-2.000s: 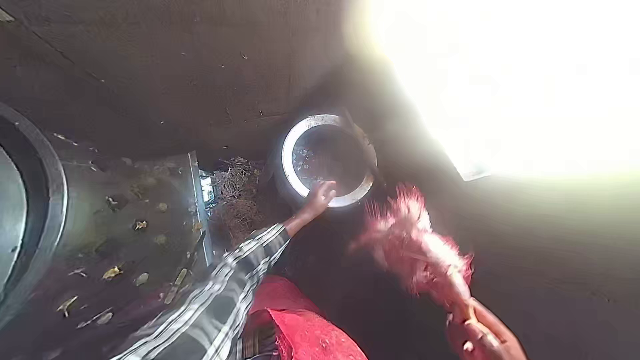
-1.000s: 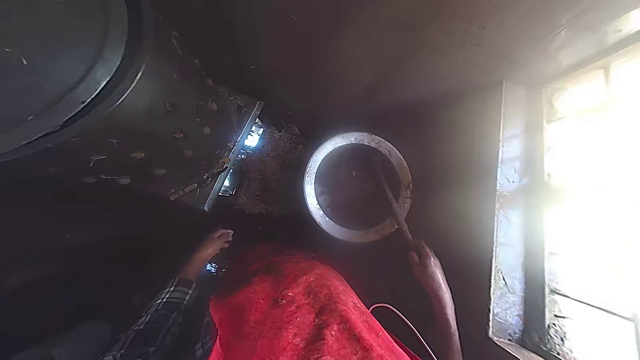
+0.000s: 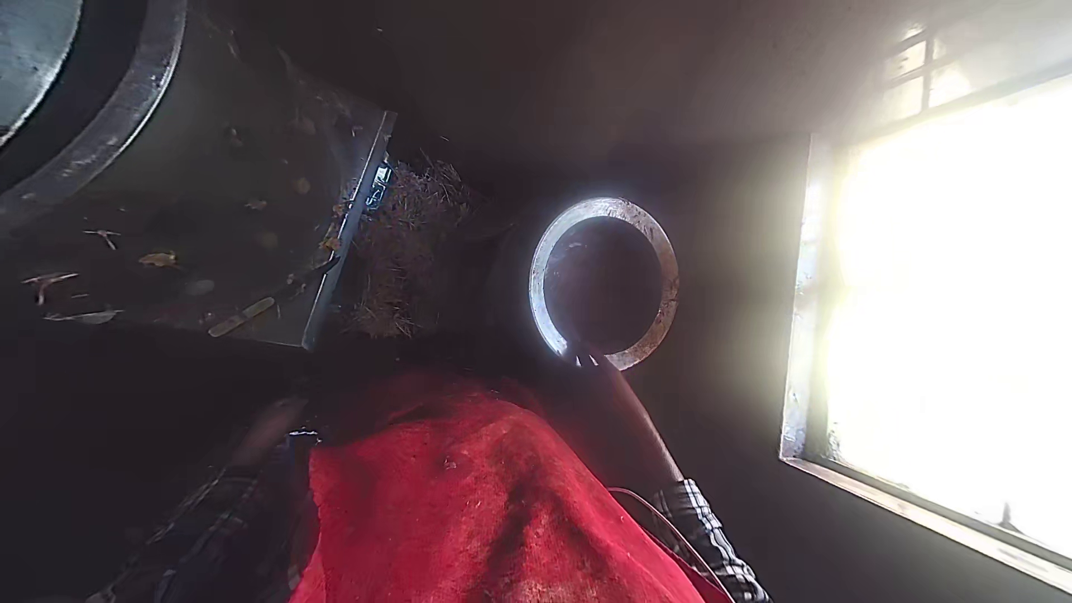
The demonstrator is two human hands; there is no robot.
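Observation:
A round metal pot (image 3: 663, 293) with a wide pale rim stands at the middle right, its inside dark. At the near edge of this rim is my right hand (image 3: 586, 352), fingers over the rim; whether it grips it is too dark to tell. My left hand (image 3: 280, 414) is blurred and in shadow at the lower left, beside the red cloth (image 3: 469, 502) over my lap. What the left hand holds, if anything, is hidden. A knife-like tool with a pale handle (image 3: 243, 316) lies on the table near its edge.
The dark table (image 3: 193, 218) bears scattered scraps and has a metal edge strip. A large round metal vessel (image 3: 126, 109) is at the upper left. Dry straw-like matter (image 3: 402, 251) lies between table and pot. A bright window (image 3: 946, 318) is on the right.
The reddish plucked-looking thing in my right hand two seconds ago is out of view. The stick-like thing in the pot one second ago no longer shows. My right hand has moved to the pot's near rim.

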